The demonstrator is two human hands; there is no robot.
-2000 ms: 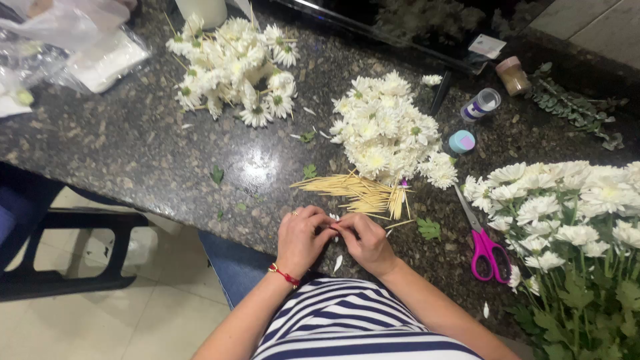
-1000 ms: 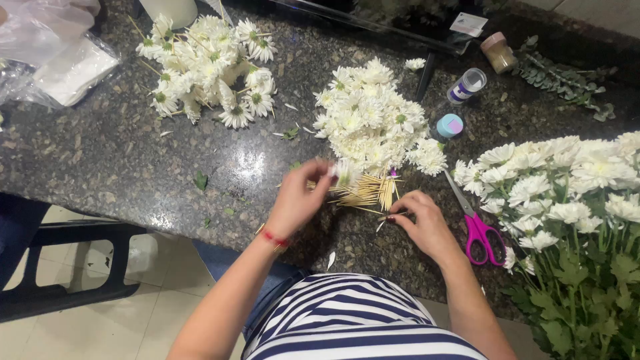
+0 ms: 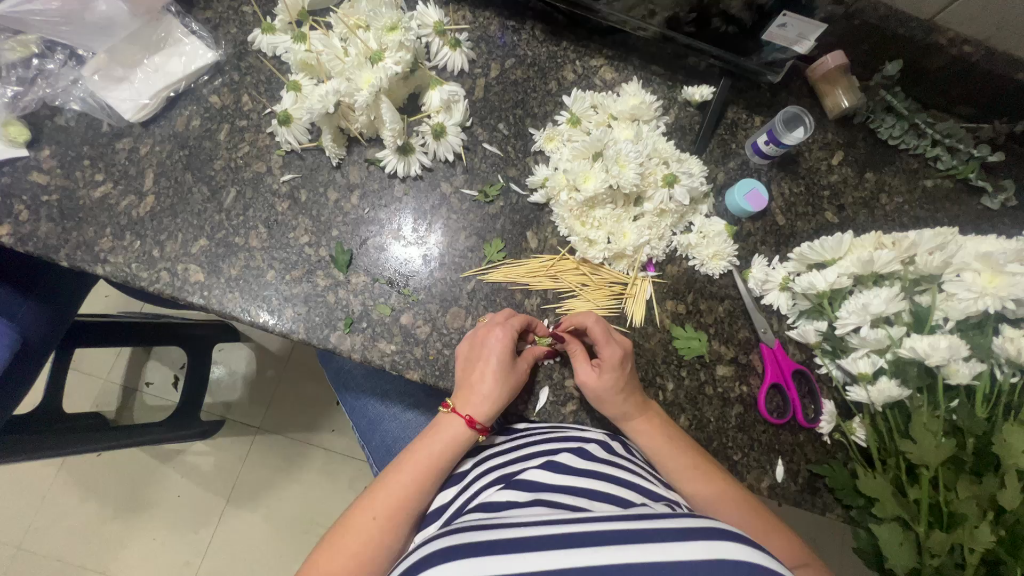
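My left hand [image 3: 500,360] grips a white chrysanthemum head [image 3: 544,342], its green base turned up and most of it hidden by the fingers. Fingertips of my right hand [image 3: 598,360] meet at that base; they seem to pinch something thin, perhaps a toothpick, too hidden to tell. Just beyond both hands lies a pile of wooden toothpicks [image 3: 580,282]. A heap of loose white chrysanthemum heads [image 3: 620,176] touches the pile's far side. Farther left, more white flower heads [image 3: 376,80] lie together, several with toothpicks stuck in them.
Pink-handled scissors [image 3: 774,368] lie right of my hands, beside a large bunch of stemmed chrysanthemums [image 3: 920,344]. Behind are a blue lid [image 3: 746,198], a clear container [image 3: 780,134], a pink-lidded jar [image 3: 834,84] and eucalyptus sprigs [image 3: 928,136]. Plastic bags [image 3: 120,60] lie far left, above a black stool [image 3: 136,384].
One second ago my hands were apart, the left by the flower heap and the right at the toothpicks. Now they are together near the counter's edge, with a flower head between them.
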